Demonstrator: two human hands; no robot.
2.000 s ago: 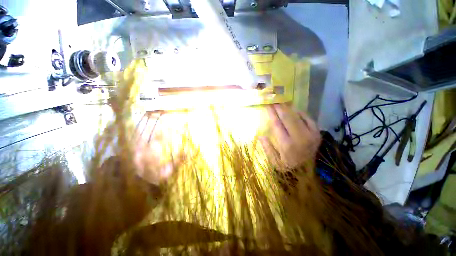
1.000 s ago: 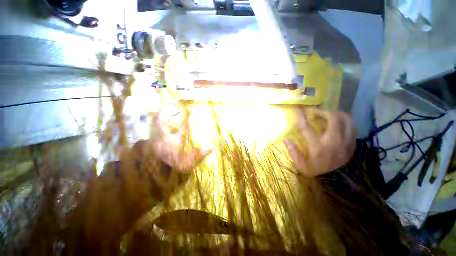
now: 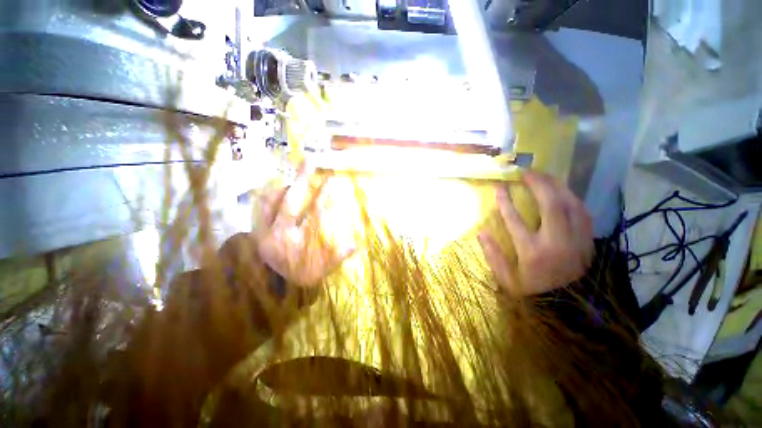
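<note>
A yellow fabric panel point(image 3: 409, 209) lies in front of me, overexposed in the middle and partly behind loose hair. My left hand point(image 3: 297, 238) rests on its left side, fingers toward the clamp plate. My right hand point(image 3: 547, 238) lies on its right side, fingers spread, fingertips at the front edge of the yellow clamp plate point(image 3: 539, 125). Neither hand visibly grips anything. A thin brown strip point(image 3: 418, 145) shows straight in the plate's slot. A white bar point(image 3: 485, 63) slants down to the strip's right end.
The white sewing machine head point(image 3: 109, 125) fills the left, with a ribbed round metal part point(image 3: 292, 75) at its end. At right are a grey-white screen box point(image 3: 710, 138), tangled black cord point(image 3: 673, 230) and dark-handled tools point(image 3: 713, 272). Yellow pieces point(image 3: 744, 313) lie far right.
The view has shifted, so the machine appears further right than two seconds ago. My right fingers have spread at the plate's front edge. The white bar now stands steeper.
</note>
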